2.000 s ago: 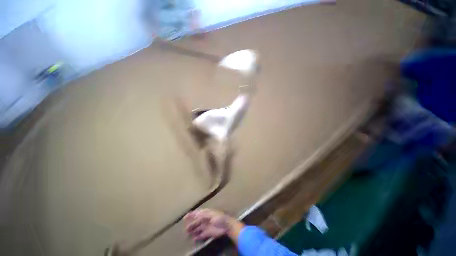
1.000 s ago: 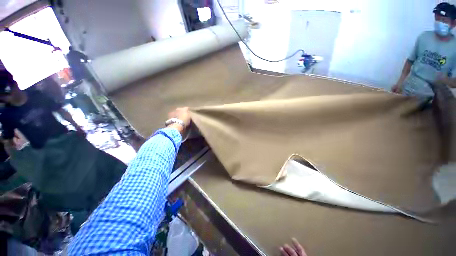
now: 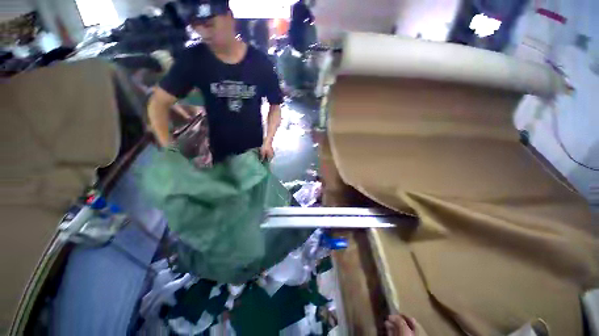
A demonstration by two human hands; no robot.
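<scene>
Brown fabric [image 3: 440, 151] runs from a pale roll [image 3: 446, 62] over the table on the right, with bunched folds near the rail. The silver end cutter rail [image 3: 328, 217] juts past the table's left edge, its right end under the fabric. One hand, apparently my right hand [image 3: 400, 325], is at the fabric's pale edge at the bottom. It is small and cut off, so its grip is unclear. My left hand is not in view.
A person in a dark shirt [image 3: 233, 98] holds a large green sack [image 3: 217, 210] in the aisle. Scraps [image 3: 292, 269] litter the floor. Another table with brown fabric [image 3: 52, 131] stands left. A dark cable hangs at right.
The view has swung left to the aisle. My left hand, which held up the fabric edge, has left the picture. The lifted fabric is now lower, folded over the rail's end.
</scene>
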